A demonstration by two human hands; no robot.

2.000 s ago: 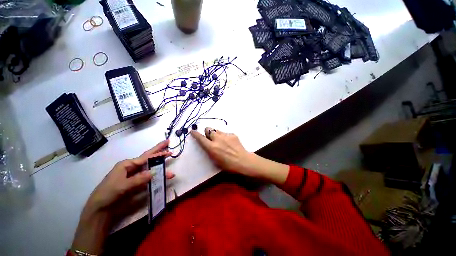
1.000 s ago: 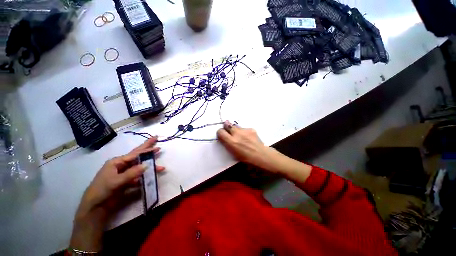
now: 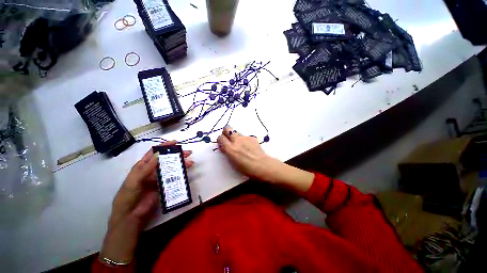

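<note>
My left hand holds a barcode hang tag near the table's front edge, its white label facing up and its hole at the top. My right hand is just right of it, thumb and index finger pinched together on a thin dark cord. The cord's end with a dark bead lies to the right of the hand. Hang tag strings lie tangled behind both hands. A small stack of barcode tags stands left of them, and a fanned pile of printed hang tags lies further left.
A heap of strung tags lies at back right. A reserve stack and a cup stand at the back. Rubber bands and clear plastic bags lie at left. A cardboard box is below the table at right.
The tag in my left hand has turned so its label faces up fully. My right hand has pulled a cord out of the tangle, then moved back left towards the tag.
</note>
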